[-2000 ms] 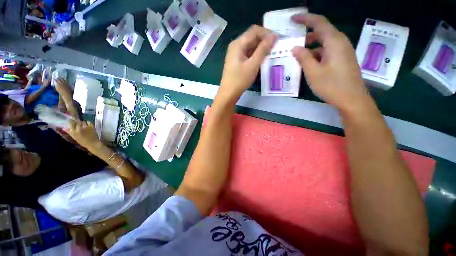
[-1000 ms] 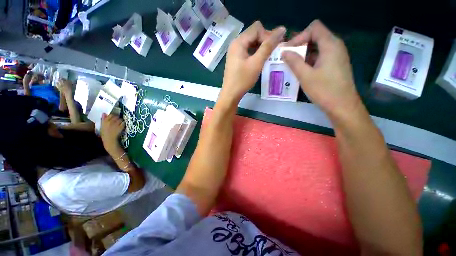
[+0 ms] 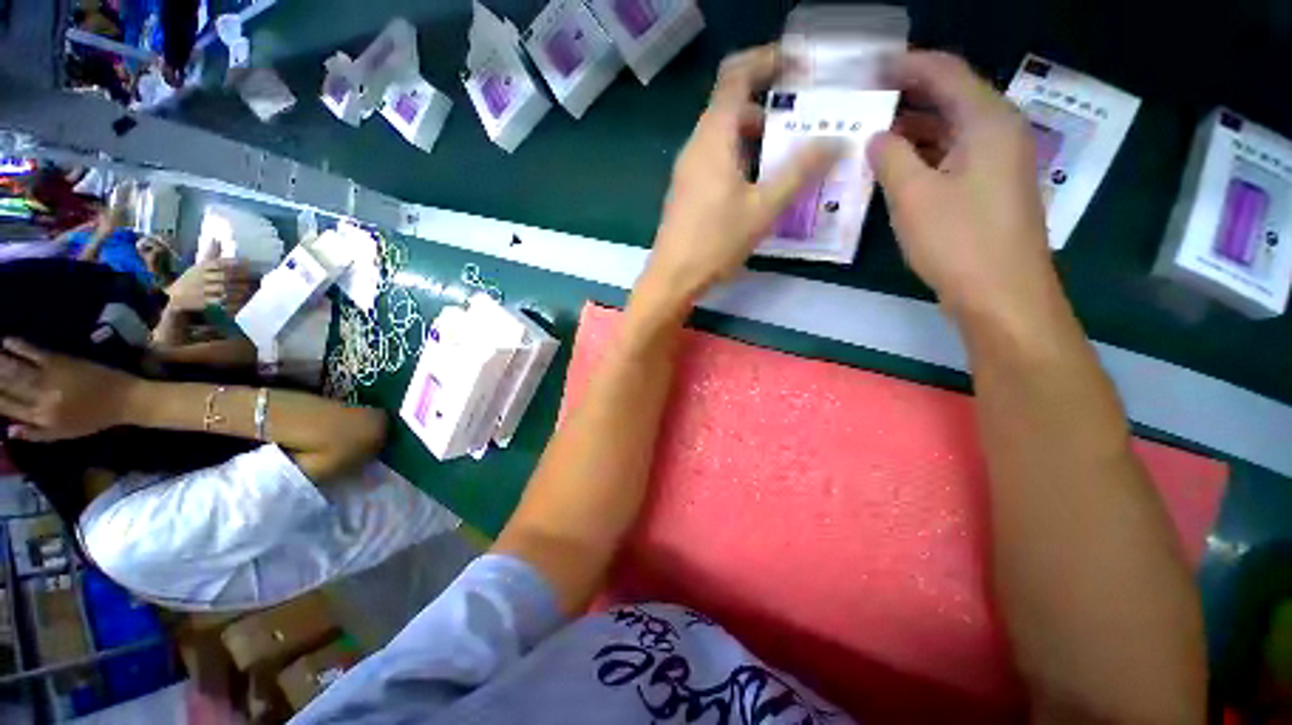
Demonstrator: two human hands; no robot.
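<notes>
A white retail box point(image 3: 836, 125) with a purple picture is between my hands over the dark green belt, its top flap point(image 3: 846, 43) standing up and blurred. My left hand point(image 3: 737, 184) grips the box's left side, its thumb across the front. My right hand point(image 3: 964, 177) is at the right side, its thumb at the box's edge and its other fingers behind, partly hidden. A closed-looking box point(image 3: 1074, 149) lies just right of my right hand, and another box point(image 3: 1236, 213) lies further right.
Several open boxes point(image 3: 503, 88) stand on the belt at upper left. A pale rail point(image 3: 567, 252) edges the belt. A pink-red mat point(image 3: 794, 467) lies under my forearms. Stacked boxes point(image 3: 465, 375) and tangled pale loops point(image 3: 371, 333) are left of it. A person point(image 3: 213, 524) sits at left.
The boxes at upper left have shifted right along the belt. A different box, flap up, is now between my hands, and a box lies close by my right hand. The neighbour's arm has moved.
</notes>
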